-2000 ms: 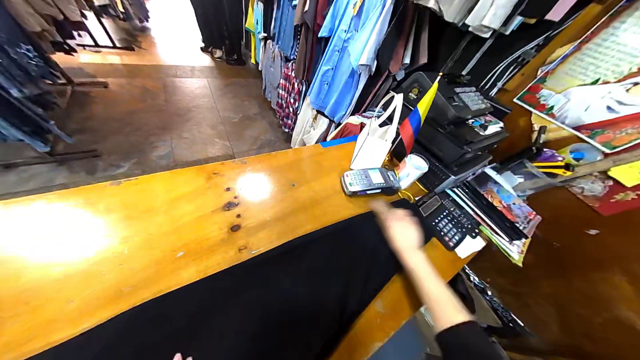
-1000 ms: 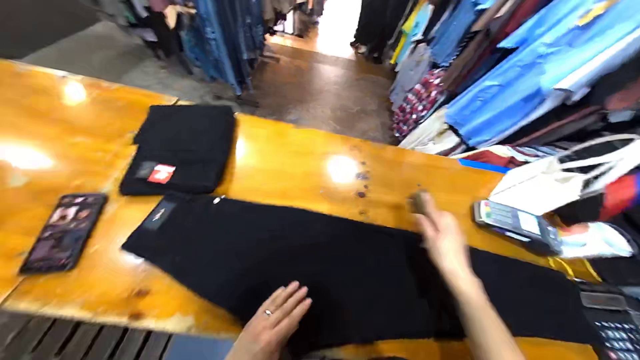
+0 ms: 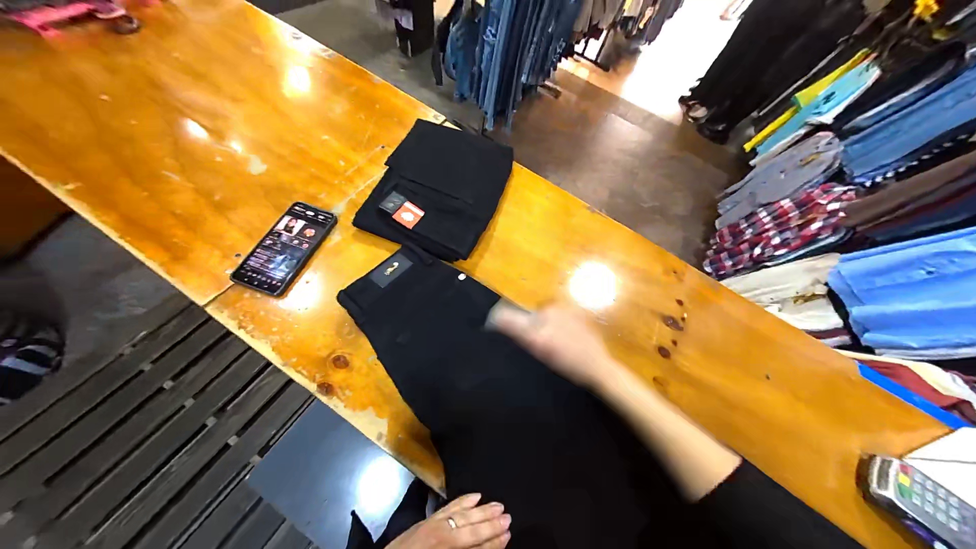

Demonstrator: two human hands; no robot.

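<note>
Black trousers (image 3: pixel 488 374) lie flat along the wooden counter, their waistband with a dark patch at the upper left. My right hand (image 3: pixel 553 335), blurred, is over the upper edge of the trousers, with a small pale object (image 3: pixel 505 314) at its fingertips; what it is cannot be told. My left hand (image 3: pixel 461 524), a ring on one finger, rests flat with its fingers on the near edge of the trousers. Beyond the waistband sits a folded pile of black trousers (image 3: pixel 457 168) with a red tag (image 3: pixel 408 215).
A smartphone (image 3: pixel 284 248) with its screen lit lies on the wooden counter (image 3: pixel 610 244), left of the waistband. A card payment terminal (image 3: pixel 915 496) is at the lower right. Racks of jeans (image 3: pixel 492 53) and shirts stand beyond. A slatted wooden floor (image 3: pixel 168 427) lies on the near side.
My right hand has moved along the trousers from the far right toward the waistband. My left hand stays at their near edge since a second ago. The view has swung left.
</note>
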